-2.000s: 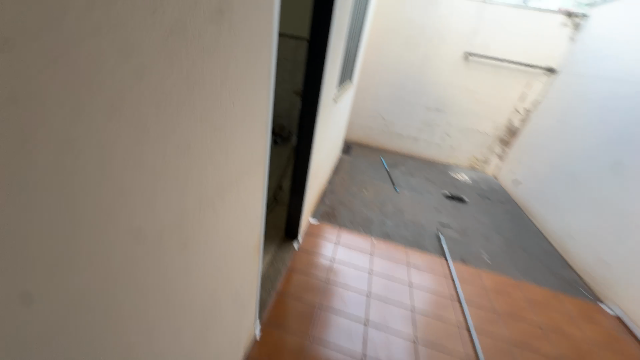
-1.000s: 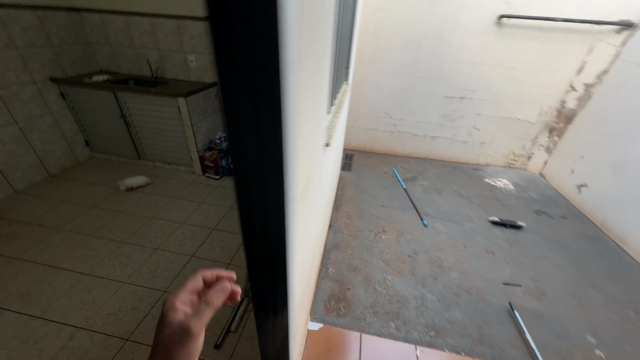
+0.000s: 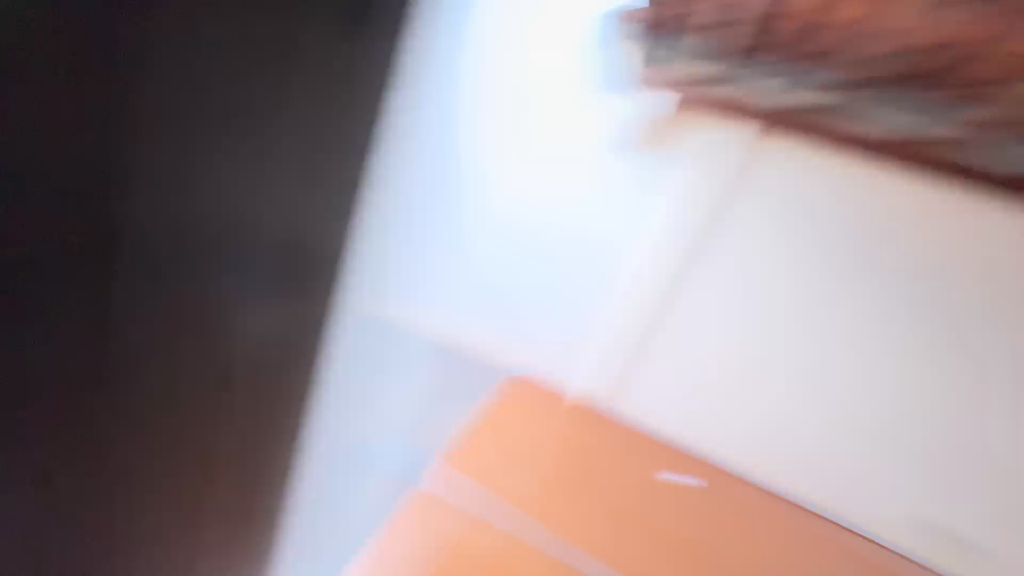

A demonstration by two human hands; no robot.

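Observation:
Neither my left hand nor my right hand shows in the head view now, which is strongly blurred. An orange tiled floor [image 3: 608,480] spreads across the lower middle, with a pale strip [image 3: 512,512] running over it. A short white mark [image 3: 680,479] lies on the orange surface near the wall's foot. What either hand holds or touches cannot be seen.
A dark, indistinct area [image 3: 160,280] fills the left side. Right of the floor stands a pale wall [image 3: 832,320]. Reddish-brown, blurred material [image 3: 848,72] runs along the top right. Bright glare covers the upper middle.
The view has swung strongly. A hand seen at the doorway about one second ago is out of view, as are the kitchen counter and the poles on the grey floor.

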